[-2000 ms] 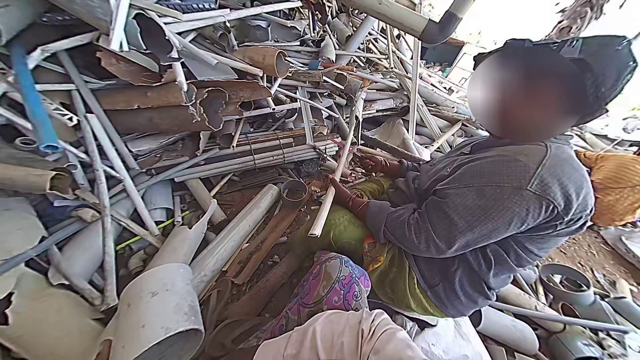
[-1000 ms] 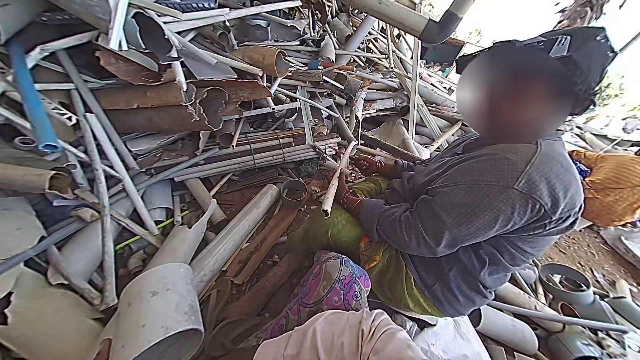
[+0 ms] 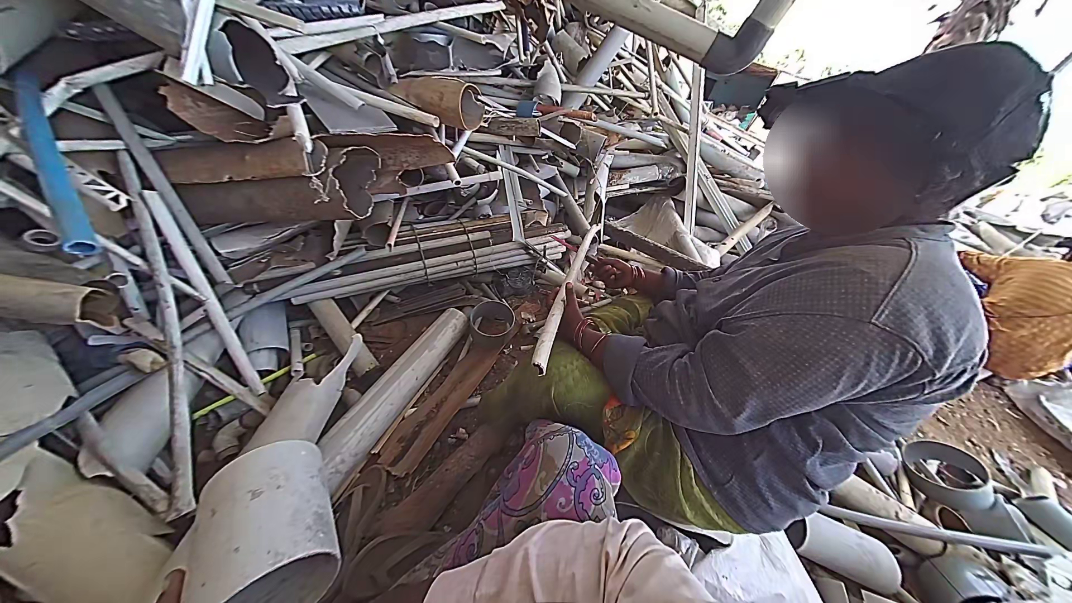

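Note:
Neither my left hand nor my right hand can be made out. Pale cloth of my clothing fills the bottom centre, beside a patterned purple cloth. A wide, cut grey plastic pipe lies at the lower left; a small brown patch at its lower left edge is too unclear to name. At the right sits a co-worker in a grey top. The co-worker's nearer hand grips a thin, whitish length of pipe, slanted downward. The co-worker's other hand is just beyond it.
Scrap plastic pipes lie heaped across the left and back, with a blue pipe, brown broken pipes and a tied bundle of thin pipes. A pipe with a dark elbow juts in overhead. Grey fittings lie at the lower right.
The pipe in the co-worker's hands reached farther up two seconds ago; its visible length is shorter now. The co-worker's head and upper body have shifted slightly left.

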